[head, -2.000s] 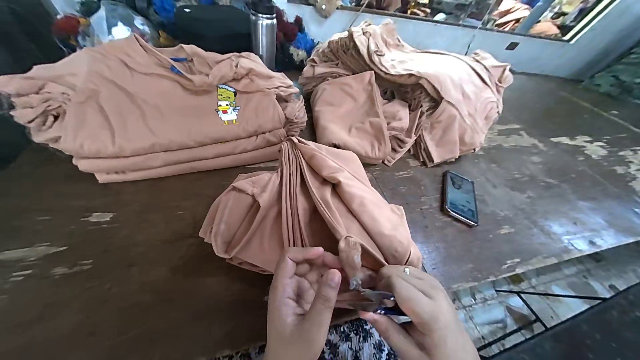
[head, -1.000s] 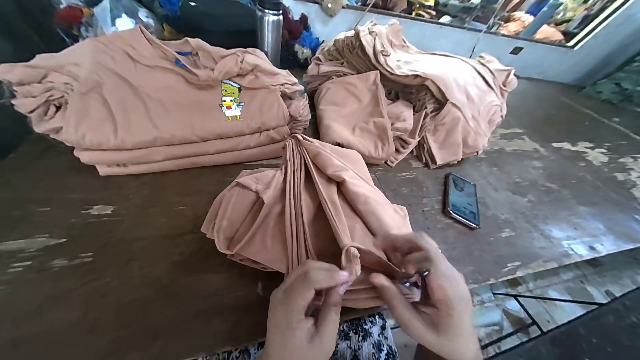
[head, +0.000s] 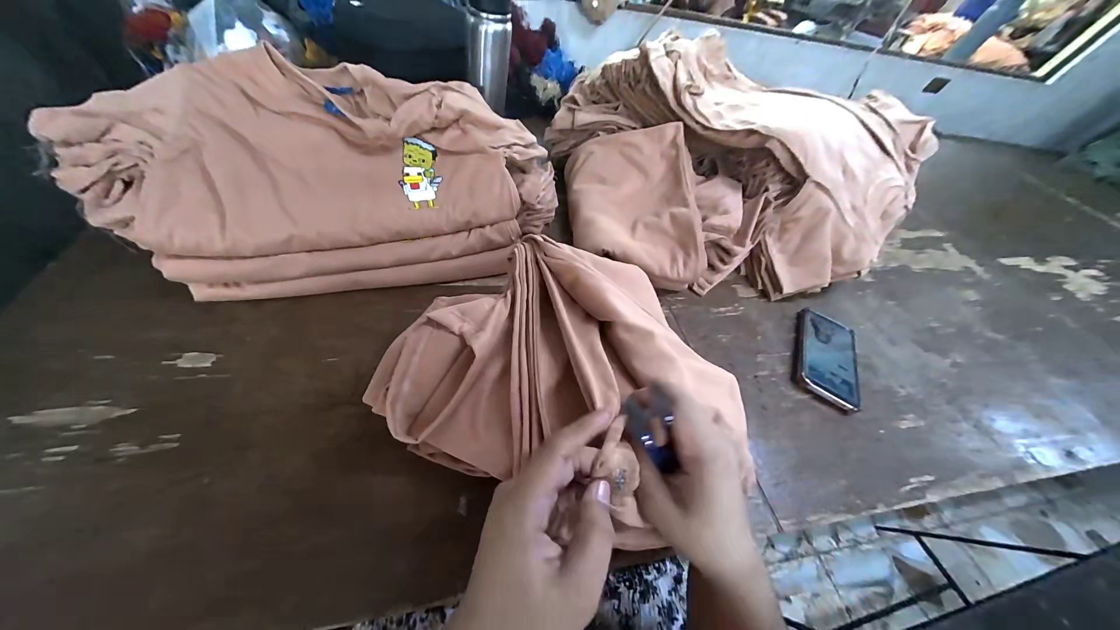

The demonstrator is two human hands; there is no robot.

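Observation:
In the head view, a bundle of folded salmon-coloured fabric (head: 490, 385) lies at the table's near edge, gathered at its top. My left hand (head: 560, 516) pinches a small part of this cloth between thumb and fingers at the bundle's near side. Just right of it, my right hand (head: 700, 481) holds a small cutting tool with dark blue parts, probably thread snips (head: 652, 429). Its blades point up and left, beside the pinched cloth; motion blur hides whether they touch it.
Stacked salmon shirts (head: 289, 192) with a cartoon chicken print lie at back left, a loose fabric pile (head: 787, 149) at back right. A phone (head: 828, 359) rests on the worn wooden table (head: 219, 455). Behind stands a steel bottle (head: 488, 52).
My right hand has moved left, closer to my left hand, and the snips have come up into plainer view. The small part of cloth remains at my left fingertips.

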